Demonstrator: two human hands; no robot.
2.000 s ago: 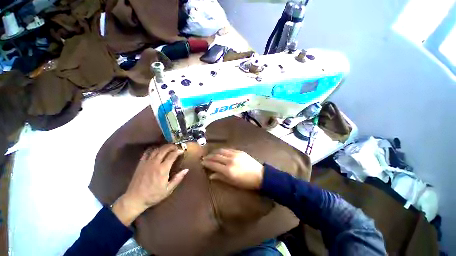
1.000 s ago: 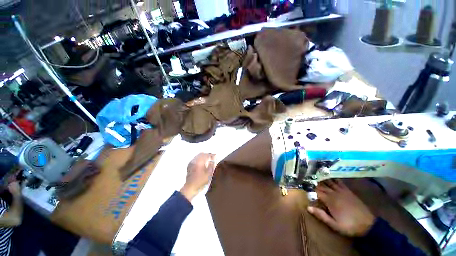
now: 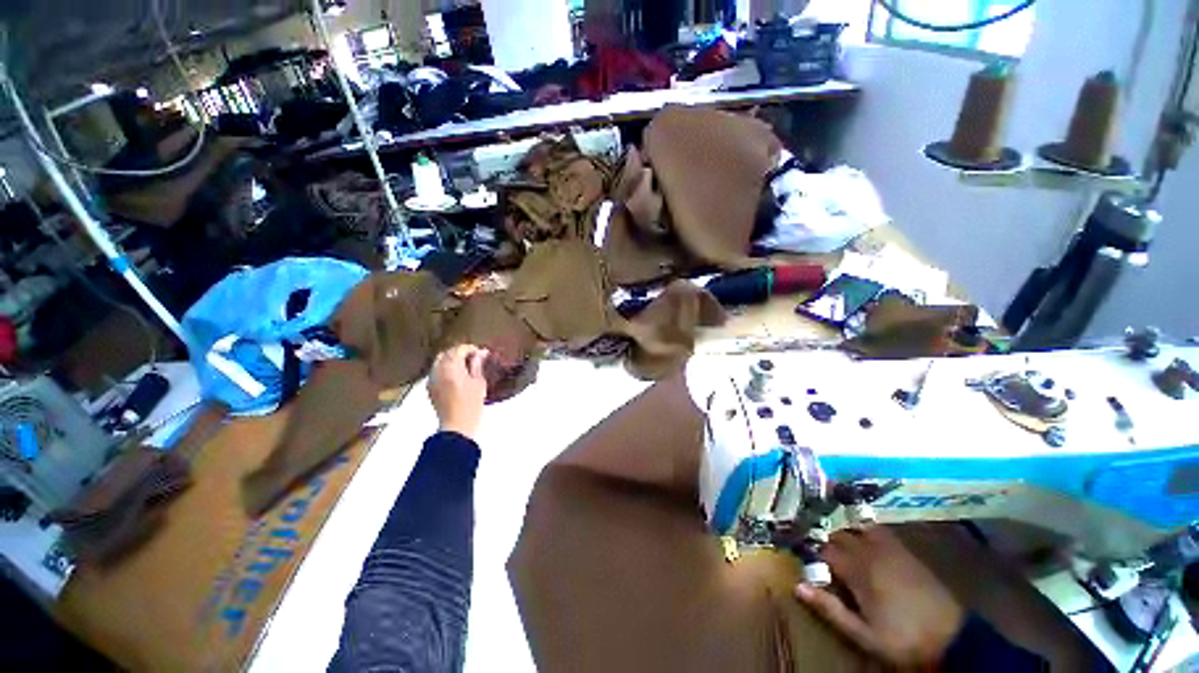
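A large brown panel (image 3: 618, 565) lies on the white table under the head of the sewing machine (image 3: 920, 421), with a seam running down from near the presser foot. My right hand (image 3: 884, 594) lies on the panel just right of the needle area, fingers partly behind the machine head. My left hand (image 3: 459, 384) is stretched out to the far left edge of the white table, at a small brown piece (image 3: 506, 362) in the heap. Its fingertips are bent against the brown cloth; whether they pinch it cannot be told.
More brown pieces (image 3: 559, 296) and a blue plastic bag (image 3: 263, 322) lie beyond my left hand. A red and black roll (image 3: 769, 281) and a phone (image 3: 844, 300) lie behind the machine. Thread cones (image 3: 984, 121) stand at the back right. A cardboard-like surface (image 3: 197, 552) is at left.
My left hand has left the panel by the needle and moved out left to the brown heap. My right hand stays on the panel. The view has swung left and up.
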